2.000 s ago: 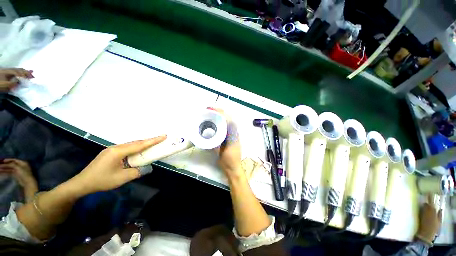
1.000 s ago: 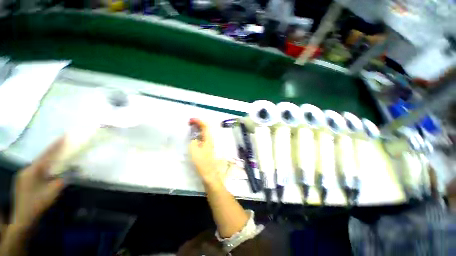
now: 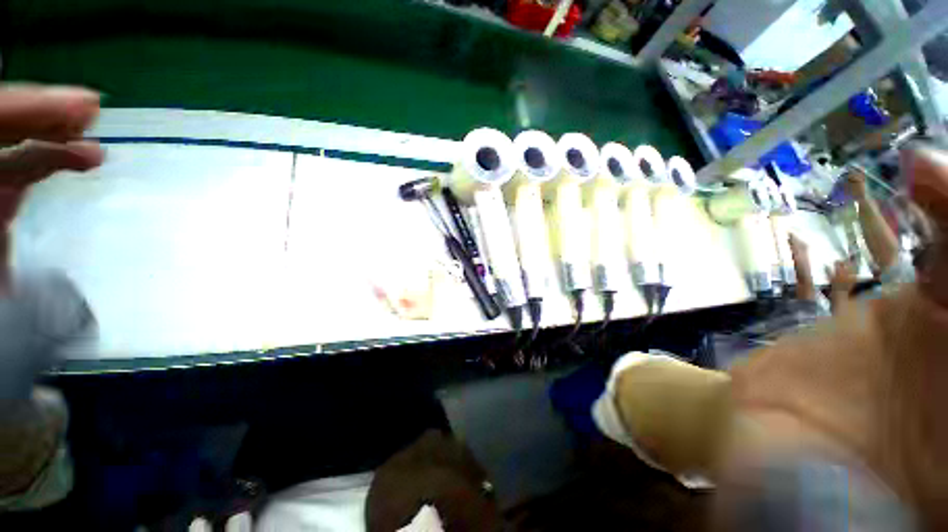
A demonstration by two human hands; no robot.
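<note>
My right hand (image 3: 832, 384) is large and blurred, close to the camera at the right edge. Its fingers look spread, nothing shows in it, and a grey cover shows low on it. My left hand (image 3: 47, 140) is cut off by the left edge and blurred, fingers apart, with a grey blur below them; no object shows in it. Several cream-white hair dryers (image 3: 574, 223) lie side by side on the white worktop (image 3: 198, 249), round outlets at the far side, handle ends and black cords towards me. Neither hand touches them.
A hammer (image 3: 457, 249) and a dark pen (image 3: 465, 231) lie left of the dryers, beside small pinkish-beige pieces (image 3: 407, 299). A green conveyor (image 3: 312, 73) runs behind. Other dryers (image 3: 761, 234) and another person's hands (image 3: 878, 234) are further right.
The view has swung right. The dryer held in my left hand is no longer visible. My right hand has left the worktop and come up close to the camera.
</note>
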